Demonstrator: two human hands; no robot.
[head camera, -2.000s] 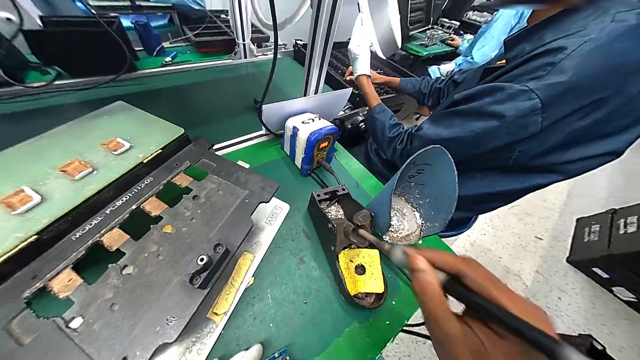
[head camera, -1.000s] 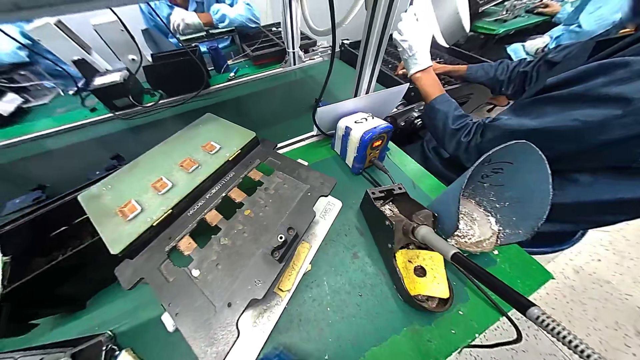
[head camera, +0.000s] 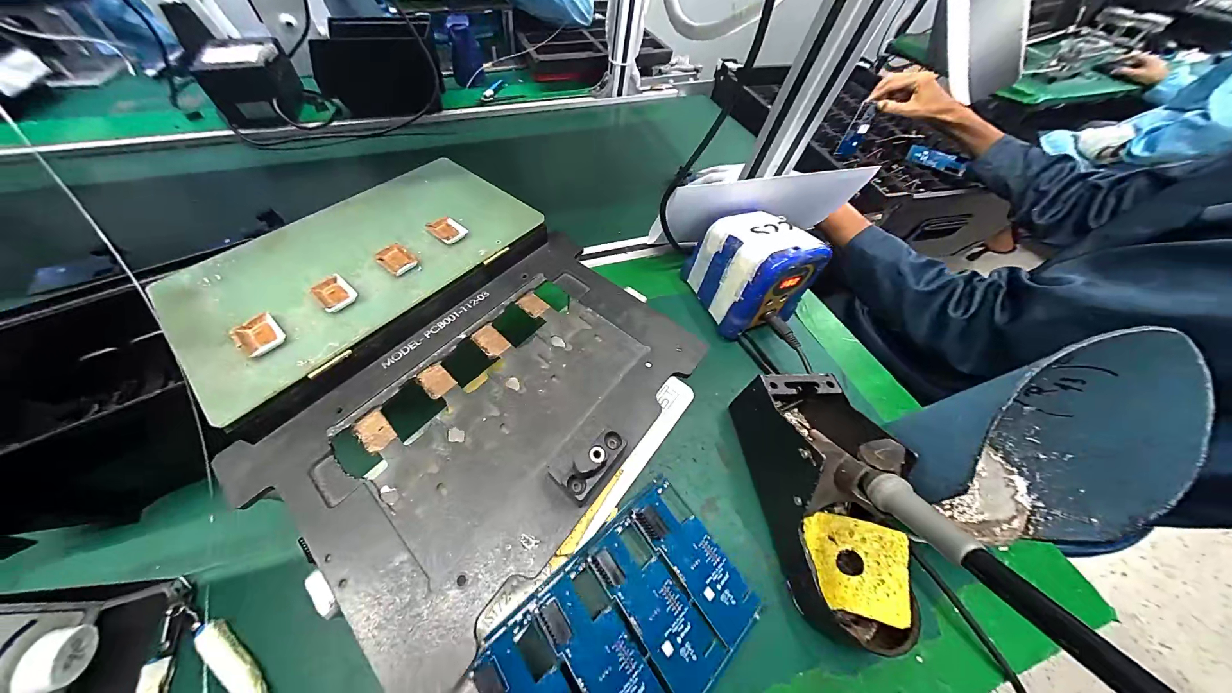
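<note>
Neither my left hand nor my right hand shows at this moment. A soldering iron (head camera: 924, 520) rests in its black stand (head camera: 770, 462), beside a yellow sponge (head camera: 857, 568). A panel of blue circuit boards (head camera: 664, 597) lies at the bottom middle, against the lower edge of a black fixture plate (head camera: 520, 443). The fixture's pale green hinged lid (head camera: 337, 241) lies folded back and carries several small pads with brown faces. Behind the stand is a blue and white soldering station (head camera: 756, 269) with a lit display.
A curved blue sheet (head camera: 1088, 443) holding solder waste stands right of the stand. A co-worker in a dark blue sleeve (head camera: 962, 279) handles small blue boards over a black tray at the upper right. An aluminium post (head camera: 808, 87) rises behind the station. A solder wire hangs at left.
Two seconds ago my right hand held the soldering iron at the stand; a second ago the iron rested there without the hand. The blue board panel has come into view beside the fixture.
</note>
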